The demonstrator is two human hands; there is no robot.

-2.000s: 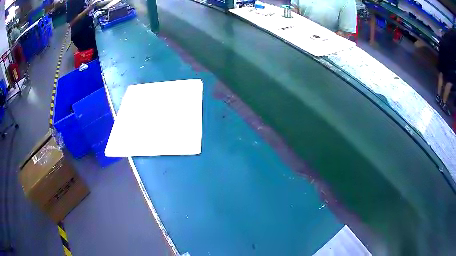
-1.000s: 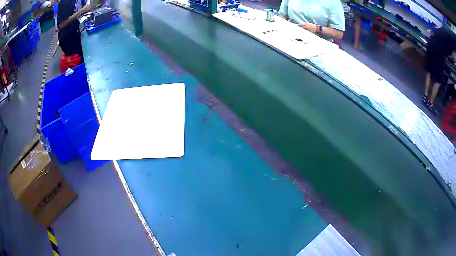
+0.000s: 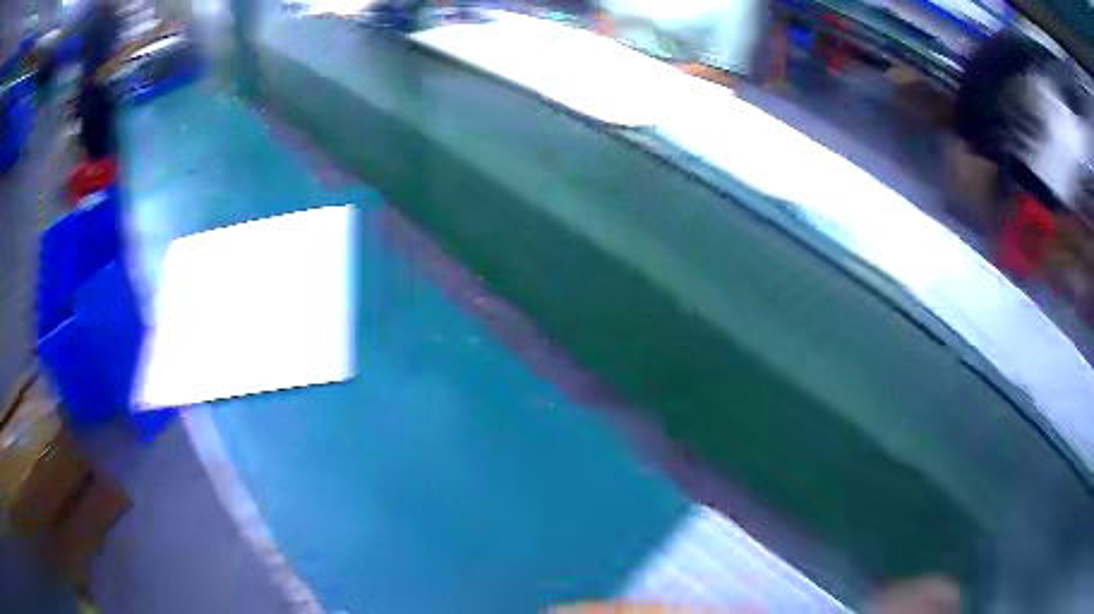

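Observation:
A white square board (image 3: 258, 309) lies on the green-topped bench (image 3: 444, 480), its left side over the bench edge. A white sheet with faint parallel ridges (image 3: 732, 564) shows at the bottom, cut off by the frame. A thin skin-coloured strip at the bottom edge, over the sheet, appears to be my left hand (image 3: 654, 608). A blurred patch farther right appears to be my right hand (image 3: 918, 594). Both are mostly cut off, so their fingers and anything held cannot be made out.
Blue bins (image 3: 94, 324) and a cardboard box (image 3: 60, 492) stand on the floor at left. A green conveyor belt (image 3: 672, 324) runs beyond the bench, with a white-covered ledge (image 3: 840, 192) opposite. A red stool (image 3: 91, 180) and blurred people show farther off.
The view has turned right and blurred, so the board sits farther left in the picture. More of the ridged sheet shows. Skin-coloured parts have come in at the bottom edge.

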